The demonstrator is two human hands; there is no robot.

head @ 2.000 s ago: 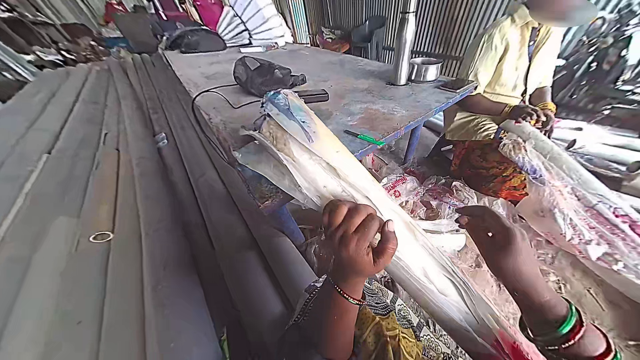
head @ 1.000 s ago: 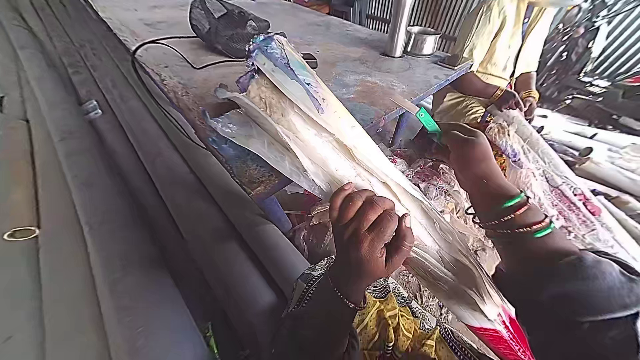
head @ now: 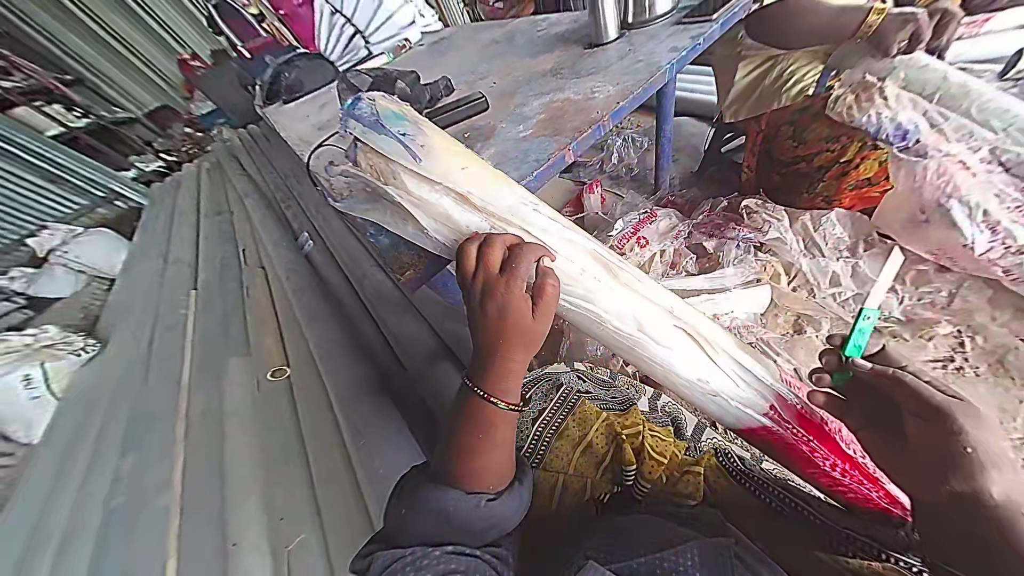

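Note:
A long roll wrapped in whitish plastic film (head: 608, 296) lies slantwise across my lap, its far end by the table and its near end red. My left hand (head: 508, 300) grips the film at the roll's left edge, near the middle. In my right hand (head: 896, 400) is a green-handled cutter (head: 862, 332) with a pale blade pointing up, held to the right of the roll's red end. The cutter does not touch the roll. Patterned yellow and black cloth (head: 616, 448) covers my lap under the roll.
Long grey pipes or bars (head: 320, 320) lie side by side on the left. A blue-edged metal table (head: 552, 80) stands ahead, bearing a black bag (head: 400, 84) and a steel flask (head: 604, 20). Crumpled plastic film (head: 720, 232) covers the floor at right, near another person's hands (head: 904, 32).
My empty right hand took hold of the green cutter, seen on the table's edge two seconds ago, and has since moved down to the right with it. My left hand stays on the roll.

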